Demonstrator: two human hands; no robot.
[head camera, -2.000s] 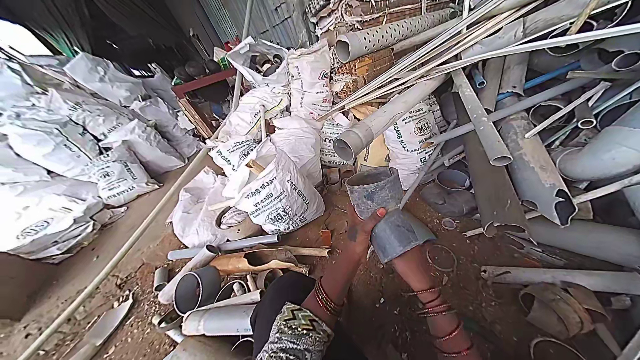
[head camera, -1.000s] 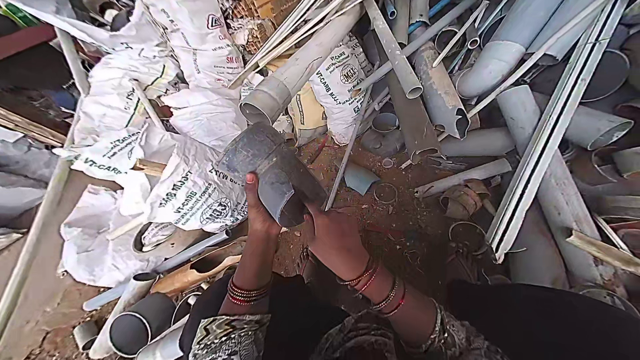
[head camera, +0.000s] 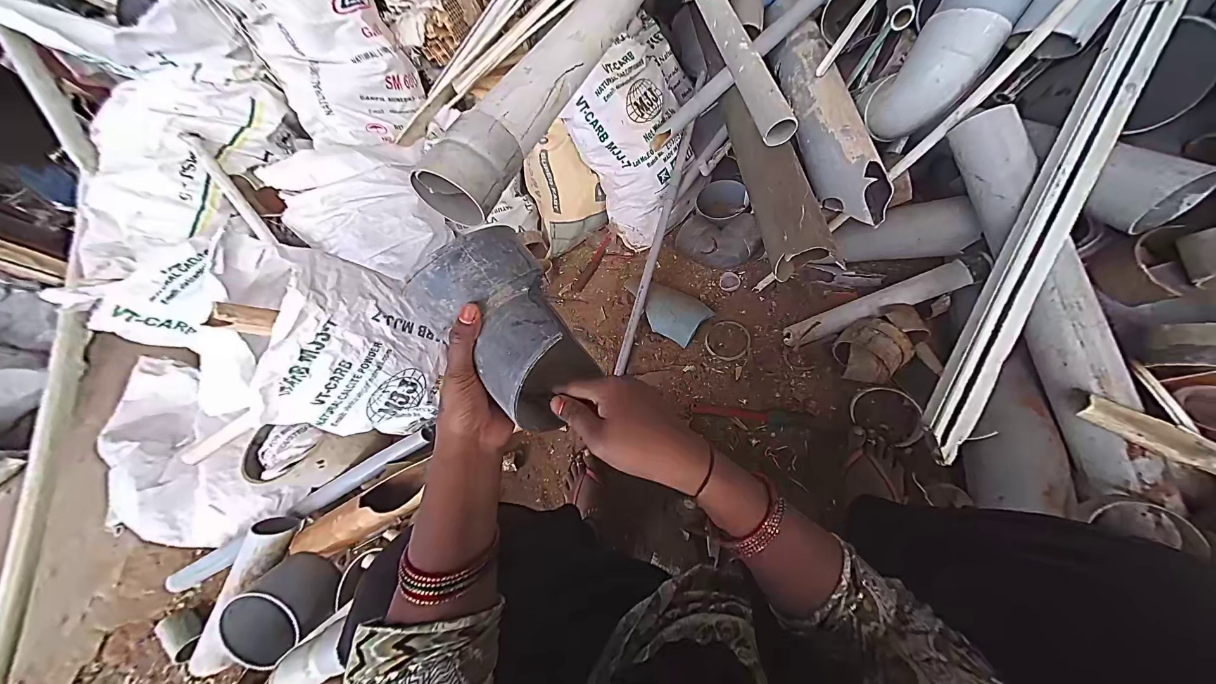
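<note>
A grey plastic pipe fitting (head camera: 518, 318), dusty and with a wide open end, is held up in front of me, tilted. My left hand (head camera: 467, 385) grips its left side, thumb along the outer wall. At the lower right opening is my right hand (head camera: 622, 427), its fingers curled on the rim and the thumb showing; part of those fingers is hidden. Behind the fitting lies a printed white woven sack (head camera: 351, 351). Beyond it, a large grey pipe (head camera: 494, 142) points down toward the fitting.
White sacks (head camera: 180, 142) are heaped at the left. Grey pipes (head camera: 1026, 228) and a long white profile (head camera: 1045, 237) are piled at the right. A blue-grey pipe shard (head camera: 676, 313) lies on the dirt floor. Short pipe pieces (head camera: 275, 608) sit at the lower left.
Two seconds ago both hands were on the grey fitting with it lower and farther right in view; the view has since shifted. My right hand has moved onto the rim of its lower opening.
</note>
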